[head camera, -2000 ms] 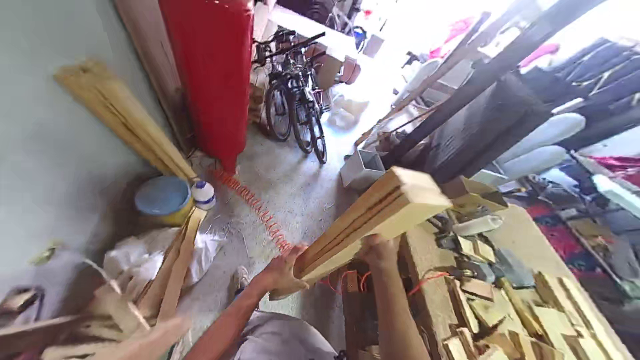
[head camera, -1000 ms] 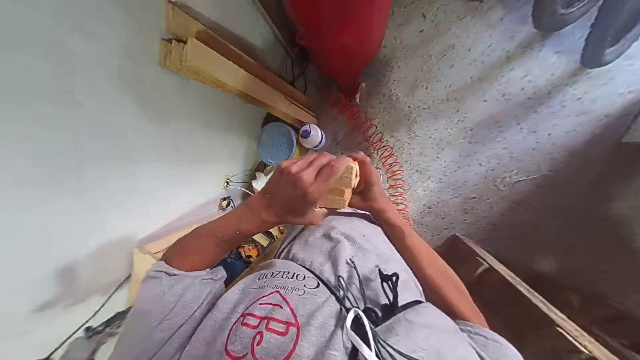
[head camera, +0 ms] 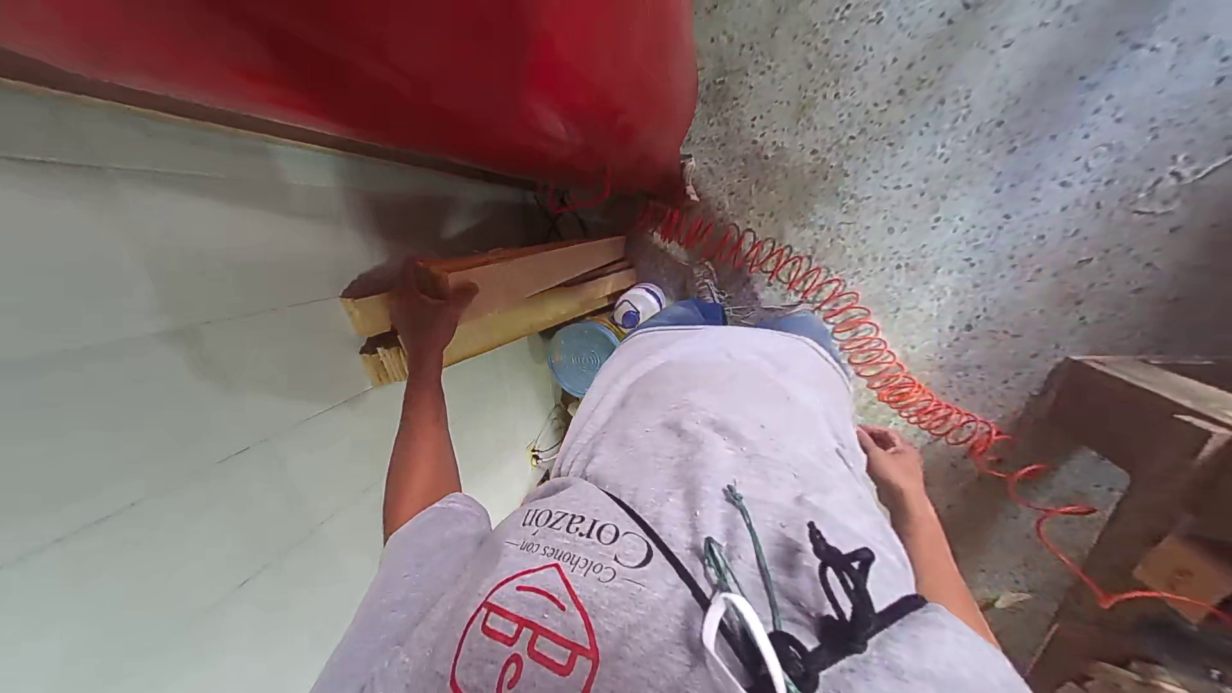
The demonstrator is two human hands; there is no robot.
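Note:
Against the wall, at the centre left, lean several long wooden boards [head camera: 539,274] in a bundle. My left hand [head camera: 426,308] is on the upper end of these boards, its fingers bent over the top board. On the other side of my body, my right hand [head camera: 890,460] hangs low beside the hem of my grey shirt [head camera: 712,423], its fingers partly curled; I see nothing in it. A white bottle with a blue cap [head camera: 639,305] and a bucket with a blue lid [head camera: 583,358] stand by the lower ends of the boards.
A large red covered object [head camera: 539,87] fills the upper left. From beneath it a coiled red air hose [head camera: 828,308] runs over the speckled floor [head camera: 943,144] to the lower right, where a wooden workbench [head camera: 1145,414] stands. The pale wall [head camera: 241,404] is at left.
Both hands were on a wood piece in front of my body; now they are apart, the left on the leaning boards and the right down at my side. The view has swung strongly.

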